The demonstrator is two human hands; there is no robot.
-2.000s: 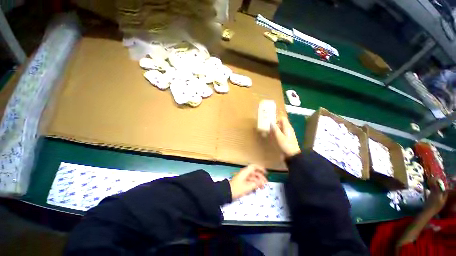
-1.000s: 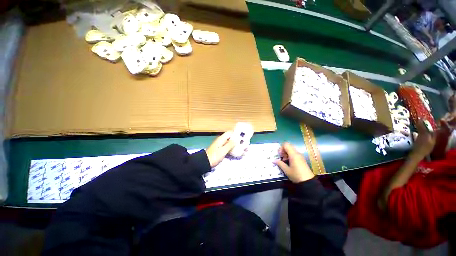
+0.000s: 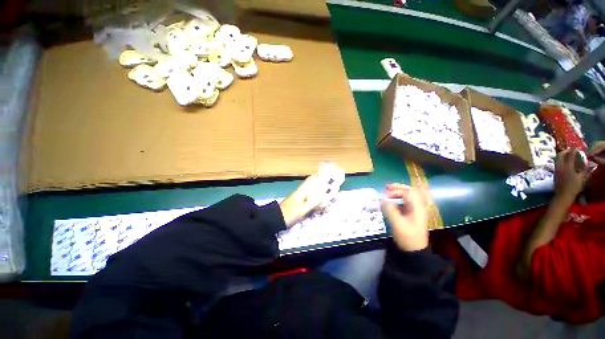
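Observation:
My left hand [image 3: 304, 200] holds a white rounded housing [image 3: 330, 180] with small dark holes above the sticker sheet. My right hand [image 3: 408, 215] is just past the sheet's right end, thumb and fingertips close together and blurred. A faint pale piece may be at its fingertips, too unclear to tell. The long white sticker sheet [image 3: 99, 243] with blue print lies along the table's near edge, partly under my left sleeve. A loose pile of similar housings [image 3: 192, 83] lies on the cardboard sheet [image 3: 192, 139].
Two open cardboard boxes [image 3: 472, 126] of small white pieces stand at right. One housing [image 3: 390, 66] is on the green belt behind them. A plastic bag [image 3: 12, 165] lies at far left. A neighbour in red [image 3: 564, 265] works at right beside a red mass [image 3: 562, 127].
Since two seconds ago, the housing has passed from my right hand to my left. In the last second, my right hand has moved slightly right from the sheet's end. The view has shifted too.

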